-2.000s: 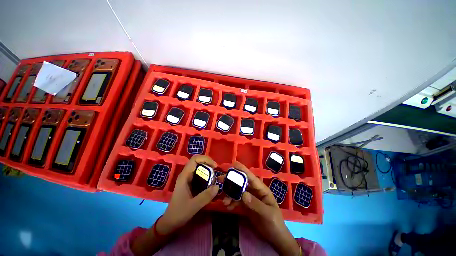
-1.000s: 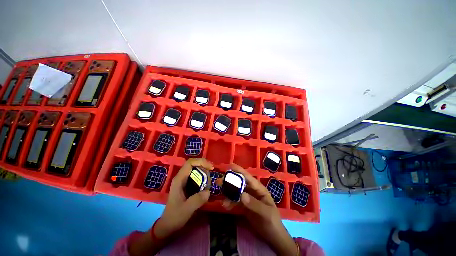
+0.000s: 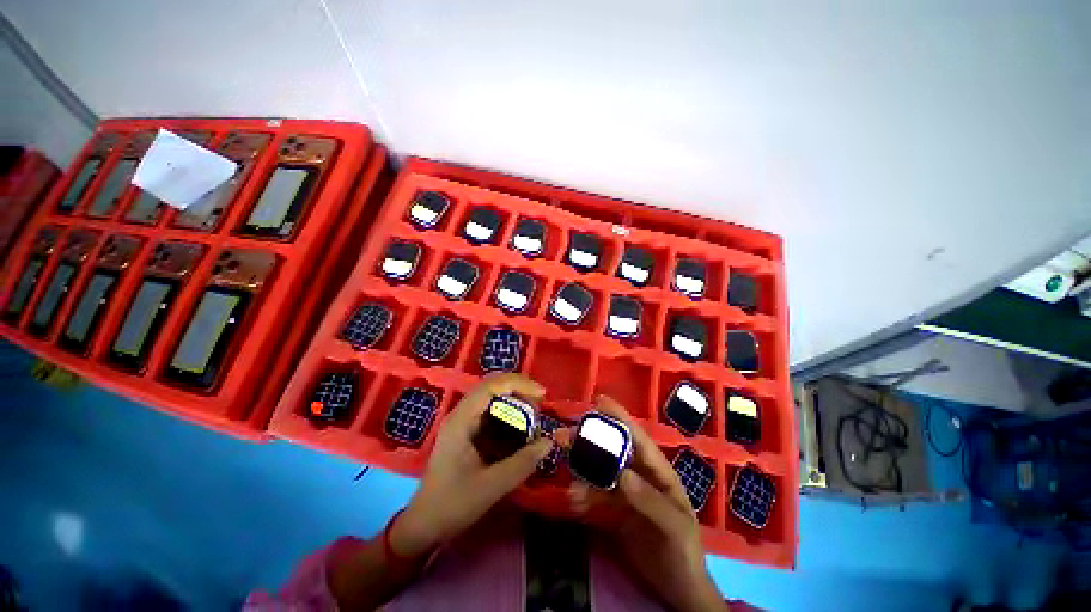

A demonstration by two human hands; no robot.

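Note:
My left hand (image 3: 469, 464) holds a smartwatch unit (image 3: 509, 421) with a yellowish band above black. My right hand (image 3: 652, 502) holds another smartwatch unit (image 3: 599, 451) with a white band above black. Both are held side by side over the near row of the red blister tray (image 3: 787, 359). Two empty tray pockets (image 3: 562, 371) show in the second row from me. Far rows hold mostly half-white screens (image 3: 516, 291); near rows hold several grid screens (image 3: 412, 415). One near-left unit (image 3: 331, 399) has a red mark. My hands hide part of the near row.
At left a second red tray stack (image 3: 269, 335) holds larger copper-brown and black assemblies (image 3: 206, 335), with a white paper slip (image 3: 182, 170) on top. A white panel (image 3: 670, 108) rises behind the trays. At right are shelves with black cables (image 3: 871, 440). The floor (image 3: 96, 514) is blue.
The whole view has shifted, so trays and hands sit further right in the picture. Both hands still hold the same units over the near row. The left unit's face tilts slightly differently.

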